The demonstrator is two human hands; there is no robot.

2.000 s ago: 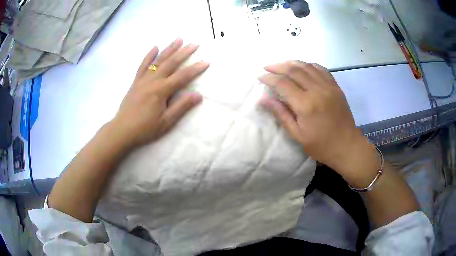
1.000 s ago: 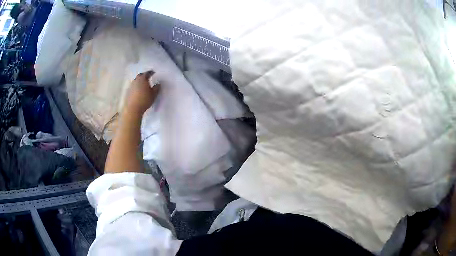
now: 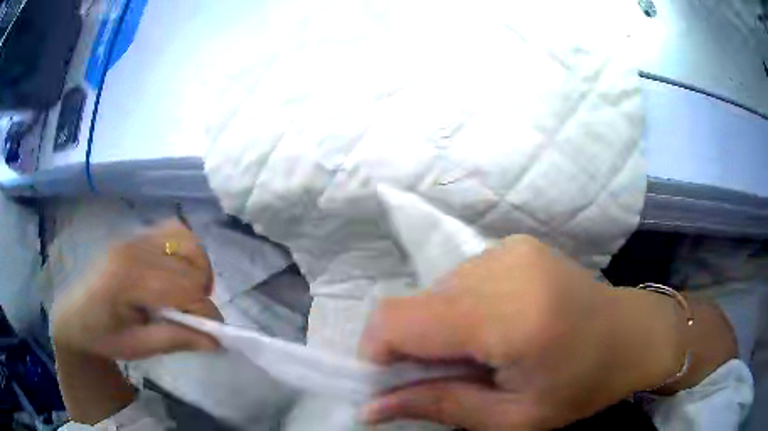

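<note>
The quilted panel (image 3: 438, 118), off-white with diamond stitch lines, lies on the machine table and hangs over its front edge toward the lap. A plain white fabric piece (image 3: 290, 358) is stretched between my hands above the lap, blurred by motion. My left hand (image 3: 139, 295), with a yellow ring, pinches its left end. My right hand (image 3: 514, 337) grips it between thumb and fingers, and a pointed white corner stands up behind the right hand. The fingertips are partly blurred.
The white table (image 3: 181, 93) has a grey front edge. A blue cord (image 3: 95, 126) crosses its left side. A dark switch-like box (image 3: 69, 118) is at the left. Loose cut pieces (image 3: 244, 252) lie below the table edge. Part of a metal fitting (image 3: 647, 7) shows at the top right.
My left hand has come up from the stock below the table to the lap, now with plain fabric. My right hand has come in and grips it too. The view has swung back toward the table.
</note>
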